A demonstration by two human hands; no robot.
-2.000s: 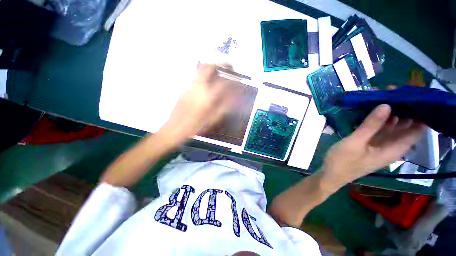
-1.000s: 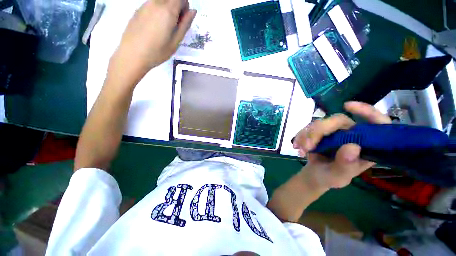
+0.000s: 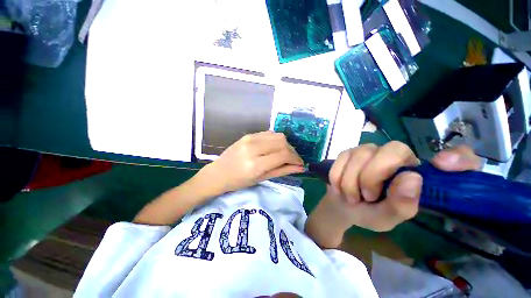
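Observation:
A white frame (image 3: 198,110) lies on the white sheet at the near edge, with a grey-brown opening at left and a green circuit board (image 3: 314,129) in its right bay. My right hand (image 3: 378,180) is shut around a blue electric screwdriver (image 3: 466,189), held almost level and pointing left. My left hand (image 3: 259,158) is over the frame's near edge, its fingertips pinched together at the screwdriver's dark tip. Anything between those fingertips is too small to tell. They cover the board's lower left part. A small pile of screws (image 3: 227,38) lies behind the frame.
Another green board (image 3: 300,29) lies at the back of the sheet (image 3: 140,75). Stacked boards (image 3: 364,75) with white strips are to its right. A white box-shaped device (image 3: 483,125) stands at right. A clear plastic bag (image 3: 49,35) is at back left. Red bins (image 3: 67,171) show below the bench.
My left hand has come from beside the screw pile down to the frame's near edge. The screwdriver, still in my right hand, now meets my left fingertips. The camera view has shifted slightly.

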